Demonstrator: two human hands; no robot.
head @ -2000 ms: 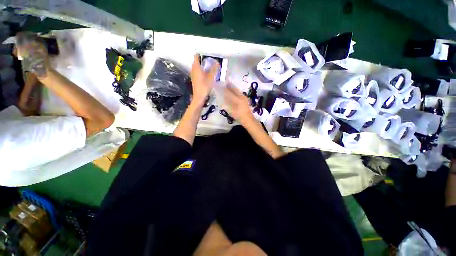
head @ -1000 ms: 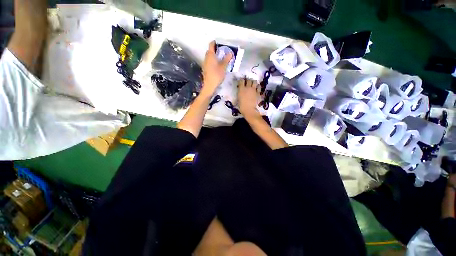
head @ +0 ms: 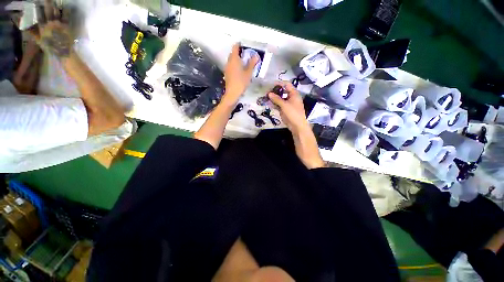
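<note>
My left hand (head: 239, 71) holds an open small black box (head: 266, 61) at the table's middle. A pale wrapped device (head: 251, 55) sits in the box under my fingers, and a white flap stands at its right side. My right hand (head: 287, 99) is just right of the box, with its fingers closed on a dark coiled cable (head: 279, 91). More coiled black cables (head: 256, 117) lie on the white table below the box, between my forearms.
A clear bag of black cables (head: 190, 90) lies left of my left hand. Rows of white sleeves with dark items (head: 388, 122) fill the right side. A dark green bag with yellow marking (head: 134, 46) lies farther left. Another worker's arm (head: 88, 88) reaches in at left. The green conveyor (head: 331, 25) runs beyond.
My right hand has risen from the tabletop and closed on a coiled cable. My left hand stays on the box. The neighbour's arm at left has moved, and items on the conveyor have shifted.
</note>
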